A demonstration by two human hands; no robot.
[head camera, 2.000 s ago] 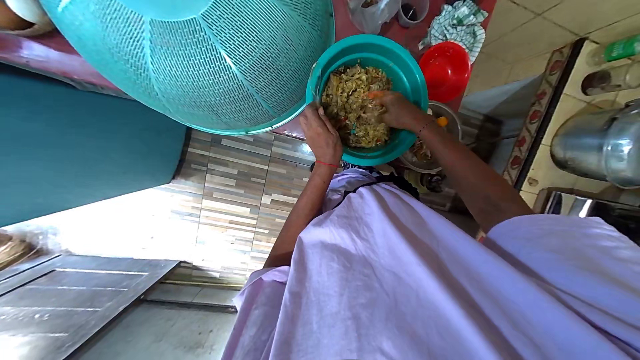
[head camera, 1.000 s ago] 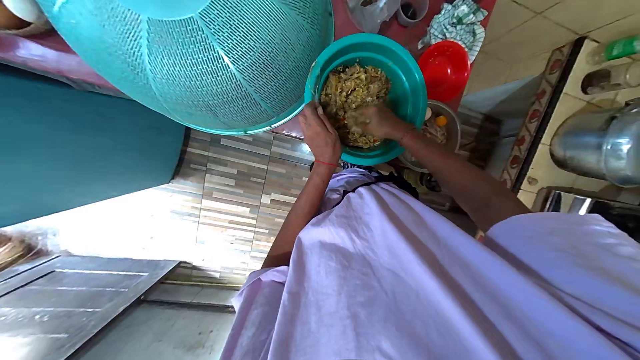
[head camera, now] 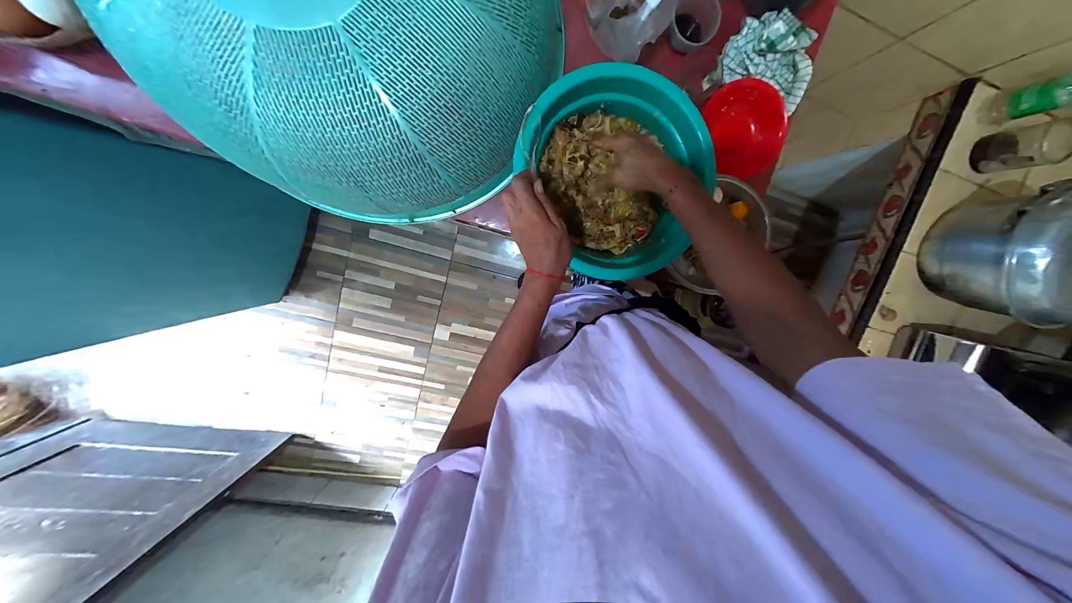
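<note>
A round green plastic basin [head camera: 615, 266] holds a shredded, yellowish-brown food mixture [head camera: 596, 188] with small red and green bits. At its left rim is my left hand [head camera: 536, 224], a red string round the wrist, gripping the rim. My right hand [head camera: 641, 163] reaches over the basin from the right, its fingers down in the mixture and partly hidden by it. A large teal perforated plastic food cover [head camera: 318, 109] lies just left of the basin.
Beside the basin are a red plastic bowl [head camera: 745, 126], a checked cloth [head camera: 769, 59], a clear cup [head camera: 693, 25] and a plastic bag [head camera: 628, 29]. Partly under my right forearm is a metal bowl [head camera: 758, 218]. A metal pot [head camera: 1001, 251] stands on the tiled counter [head camera: 963, 209] at right.
My right hand has shifted about within the food mixture, which now lies differently. My left hand has stayed on the basin's rim.
</note>
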